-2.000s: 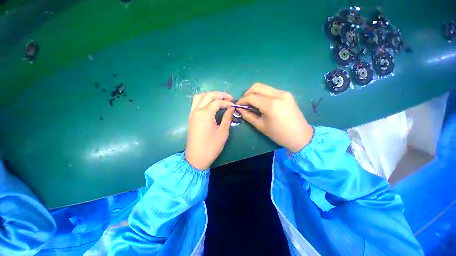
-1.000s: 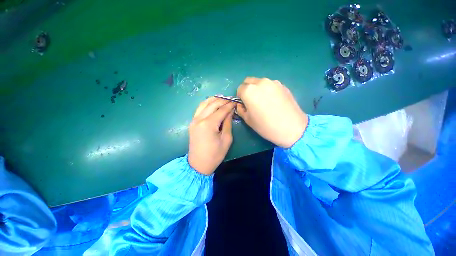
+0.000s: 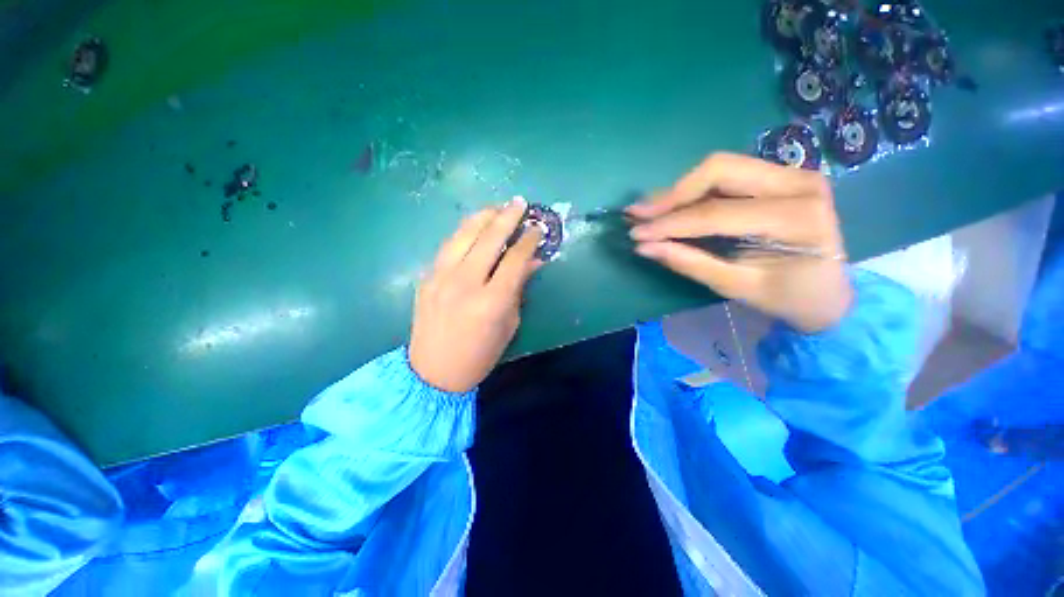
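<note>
A round unit (image 3: 543, 234), dark with a silvery centre ring and a clear plastic edge, lies at the fingertips of my left hand (image 3: 469, 292), which holds it against the green surface. My fingers cover its left side. My right hand (image 3: 747, 239) is to the right of the unit, apart from it, and grips slim tweezers (image 3: 758, 247) that run back across the palm. The tool's tip is blurred near the fingertips.
A pile of round units (image 3: 854, 134) lies at the upper right. Small dark parts (image 3: 242, 181) are scattered at left. Faint clear rings (image 3: 496, 169) lie ahead of my hands. A single unit (image 3: 86, 61) is at the far left. A white box (image 3: 986, 292) is below the right edge.
My right hand has moved right, away from the unit, with the tweezers now lying back in the palm. More of the unit shows at my left fingertips. The whole view has shifted slightly.
</note>
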